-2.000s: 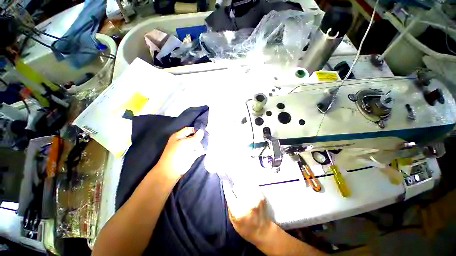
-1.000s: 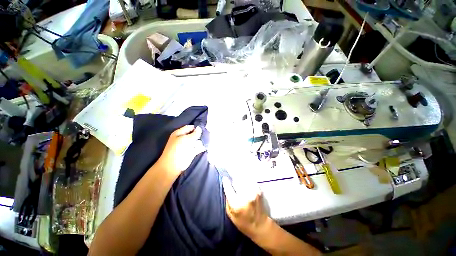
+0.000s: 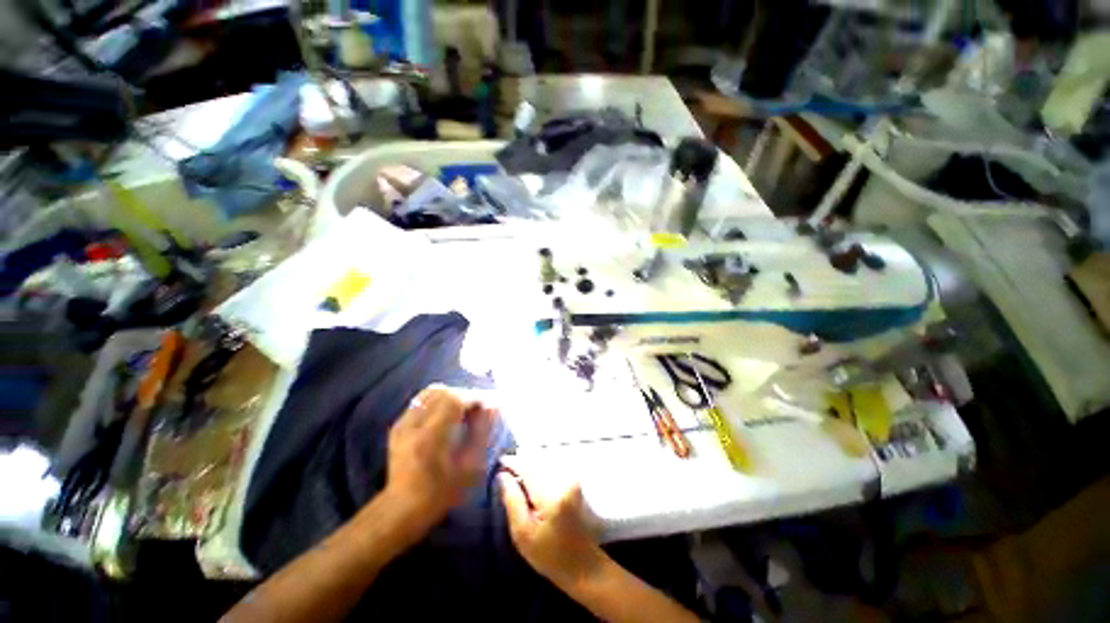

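A dark navy garment piece (image 3: pixel 335 426) lies limp over the white table's front edge, left of the white sewing machine (image 3: pixel 755 292) with a teal stripe. My left hand (image 3: pixel 432 450) is on the garment with its fingers closed on the cloth near the glare. My right hand (image 3: pixel 548 523) is at the garment's right edge, thumb and fingers pinching the cloth low at the table's front edge. The needle area (image 3: pixel 578 359) is partly washed out by glare, and both hands are left of it and nearer to me. The frame is blurred.
Orange snips (image 3: pixel 667 426), black-handled scissors (image 3: pixel 696 380) and a yellow-handled screwdriver (image 3: pixel 728 441) lie before the machine. Paper sheets (image 3: pixel 310 286) are at left, beside a cluttered tray (image 3: pixel 207 438). A metal cylinder (image 3: pixel 684 195) and clear plastic (image 3: pixel 603 183) stand behind.
The view has tilted up and shifted right. Both hands have drawn toward the table's front edge with the garment, away from the needle area. The right hand has come out of the glare.
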